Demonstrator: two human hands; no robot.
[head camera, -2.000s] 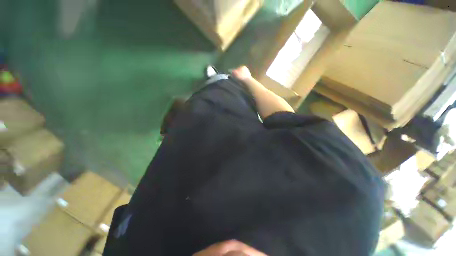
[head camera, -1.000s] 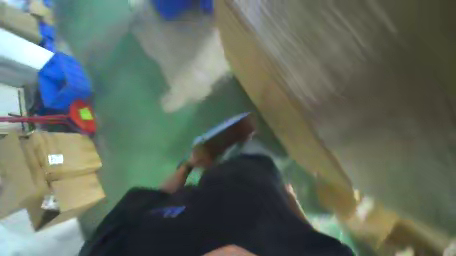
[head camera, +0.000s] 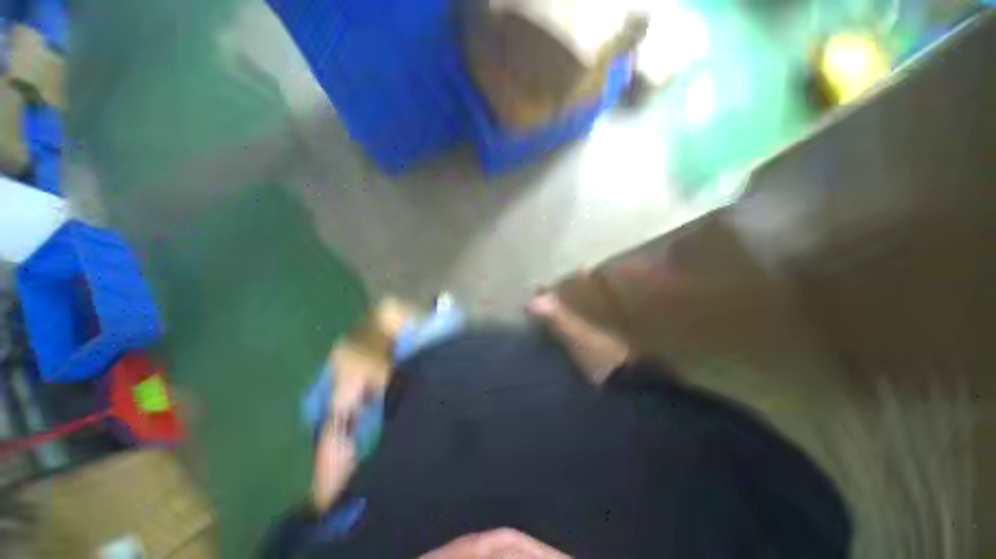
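Observation:
My left hand (head camera: 355, 382) is low at the left of my dark shirt, blurred. It holds a small light-blue and brown carton (head camera: 435, 331), which shows in patches on both sides of the hand; its contents cannot be seen. My right hand (head camera: 546, 307) is in front of my body, beside the near end of a large brown cardboard surface. Its fingers are small and blurred, and I cannot tell whether they hold or touch anything.
A large brown cardboard surface (head camera: 874, 251) fills the right side. Blue crates (head camera: 393, 98) stand ahead, one with a brown carton in it. At left are a blue crate (head camera: 126, 300), a red object (head camera: 142, 420) with a yellow-green label, and a brown carton (head camera: 120, 502). The floor (head camera: 257, 328) is green.
The view has moved forward, and the blue crates ahead are nearer. The carton in my left hand is now lower and further left. My right hand has come into view.

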